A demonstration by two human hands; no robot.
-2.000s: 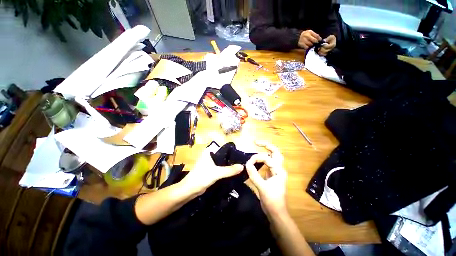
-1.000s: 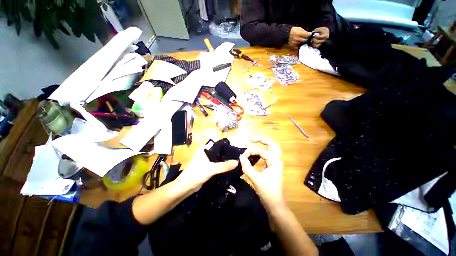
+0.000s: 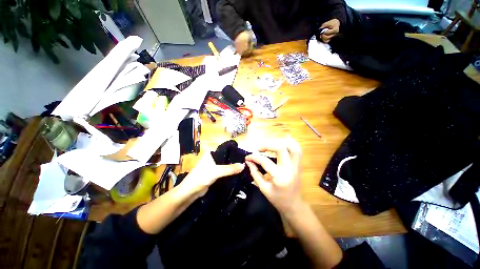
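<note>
A black speckled garment piece [image 3: 218, 220] is bunched over my lap and the near table edge. My left hand [image 3: 209, 174] grips its raised upper fold, thumb along the cloth. My right hand [image 3: 276, 173] is at the same fold, thumb and index finger pinched together at the cloth's edge near my left thumb tip. Whether a small fastener is between the fingertips cannot be told. A small white patch [image 3: 241, 195] shows on the cloth below the hands.
A person [image 3: 284, 21] sits across the table. Paper patterns [image 3: 100, 168], clear tape roll [image 3: 134, 185], phone [image 3: 187, 135] and red-handled scissors [image 3: 246, 114] lie left and centre; zip bags of hardware [image 3: 295, 73] beyond; a thin pale stick [image 3: 311, 127] and black garments [image 3: 410, 136] right.
My hands stay at the fold, with the right fingertips slightly shifted left. The other person's one hand has moved from their garment to the table's far edge, where the pliers lay.
</note>
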